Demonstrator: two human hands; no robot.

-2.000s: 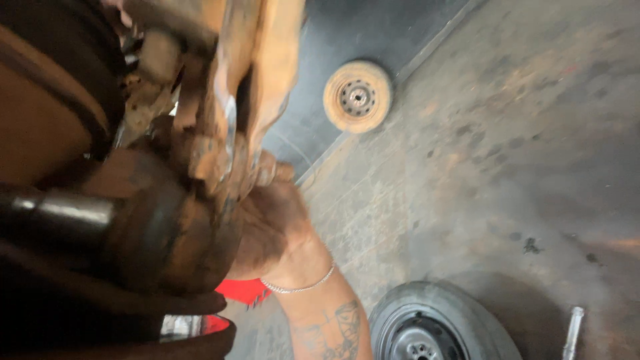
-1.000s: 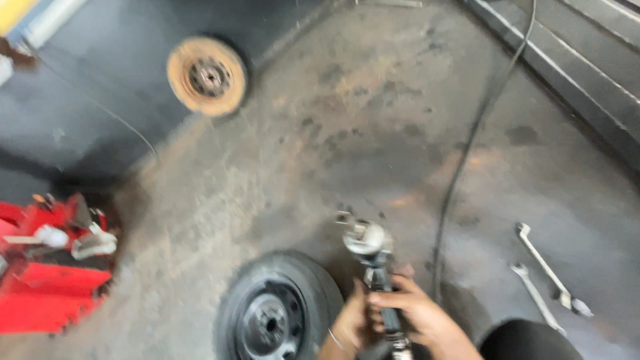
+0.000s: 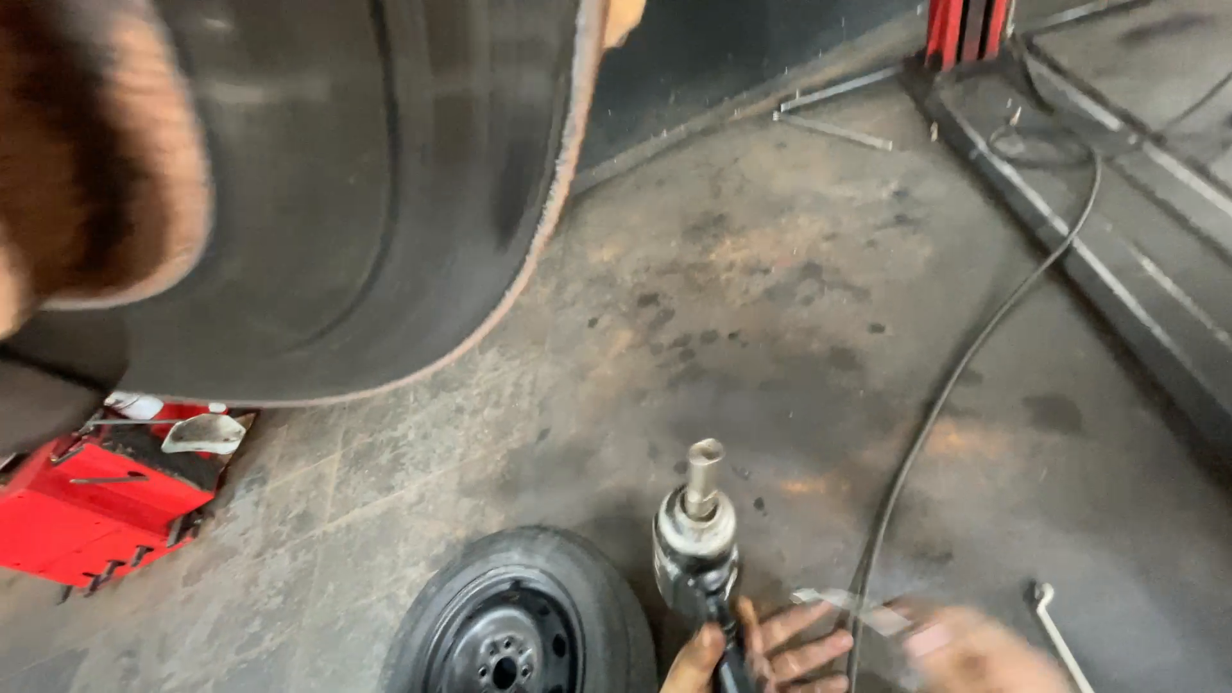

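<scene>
A pneumatic impact wrench [image 3: 695,549] with a long socket [image 3: 705,472] on its nose points up the view near the bottom centre. My left hand [image 3: 751,659] holds it around its lower part, with some fingers spread to the right. To the right of it is my right hand [image 3: 972,650], blurred, with a blurred light metallic item, perhaps a wrench, by its fingertips; its grip is unclear. A brake disc [image 3: 462,212] with a rusty rim fills the upper left, well above both hands.
A wheel with a tyre [image 3: 616,616] lies left of the impact wrench. A red toolbox [image 3: 106,500] stands at the left. A hose [image 3: 924,433] runs along the floor toward my hands. A wrench [image 3: 1059,635] lies lower right. A lift's metal base [image 3: 1088,260] crosses the upper right.
The view has swung back toward the brake disc. My right hand has come off the impact wrench, where both hands were a second ago, and is now to its right.
</scene>
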